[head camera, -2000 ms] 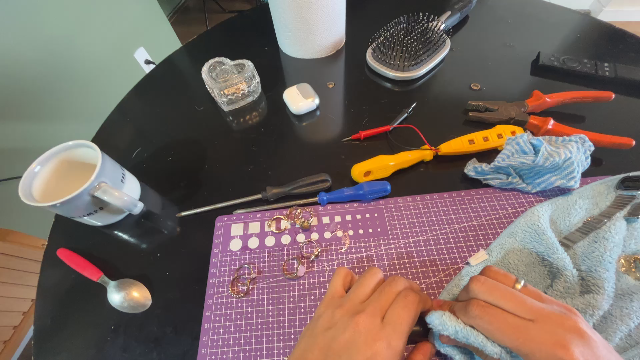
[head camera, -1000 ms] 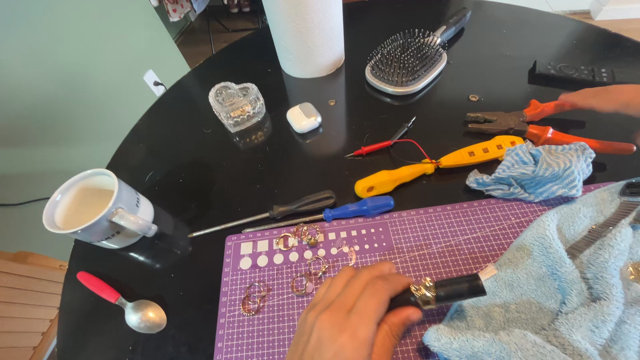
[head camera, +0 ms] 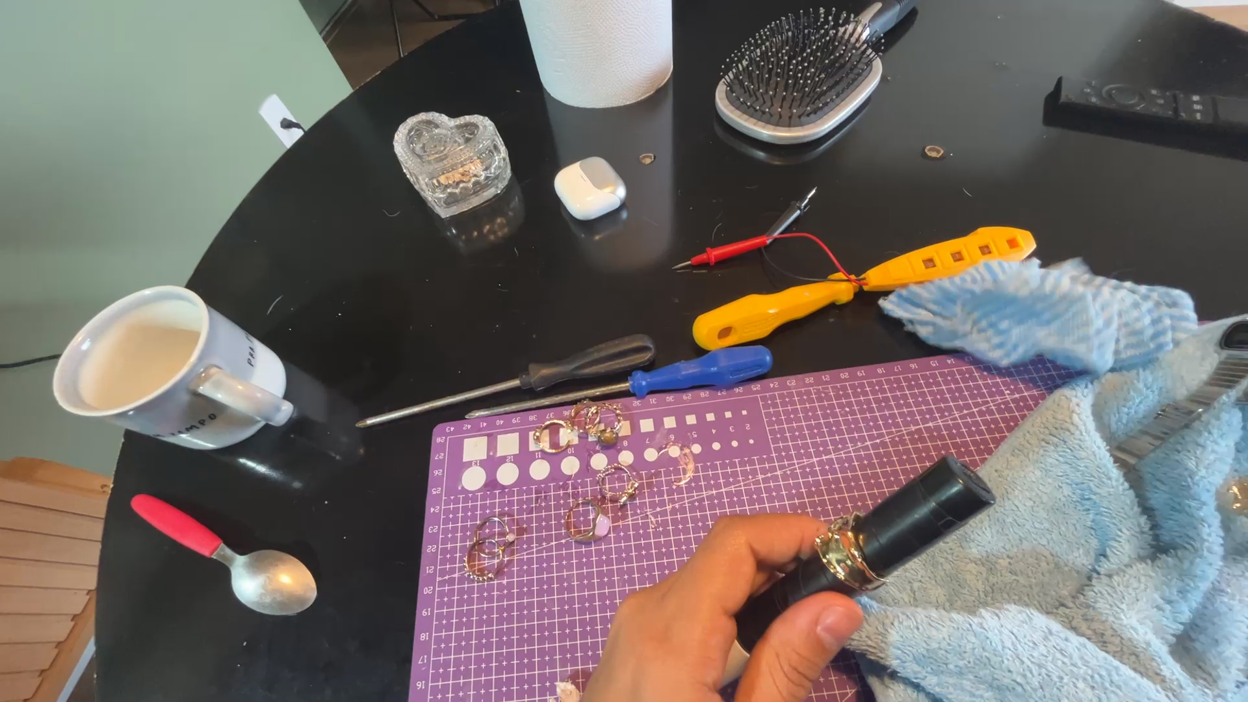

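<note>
My left hand (head camera: 736, 609) is at the bottom centre, its thumb and fingers around a black cylinder (head camera: 921, 512) tilted up to the right. Gold-coloured rings (head camera: 846, 554) circle the cylinder just beyond the fingertips. Below and behind lies a purple cutting mat (head camera: 780, 468) bearing several loose rings, among them one with a pale pink stone (head camera: 588, 523). A light blue towel (head camera: 1063, 546) is bunched at the right, beside the cylinder, with a blue-and-white striped cloth (head camera: 1043, 307) above it. My right hand is out of view.
Two screwdrivers, black-handled (head camera: 595, 363) and blue-handled (head camera: 707, 372), lie along the mat's back edge. Past them are a yellow tester (head camera: 775, 314), a white case (head camera: 590, 188), a glass heart-shaped box (head camera: 451, 164), a paper roll (head camera: 600, 49), a hairbrush (head camera: 799, 78) and a remote (head camera: 1150, 105). Left: mug (head camera: 175, 370), spoon (head camera: 273, 582).
My right hand went from the towel to the orange-handled pliers; now both hand and pliers are out of view. My left hand, formerly at the towel's edge, holds the cylinder over the mat.
</note>
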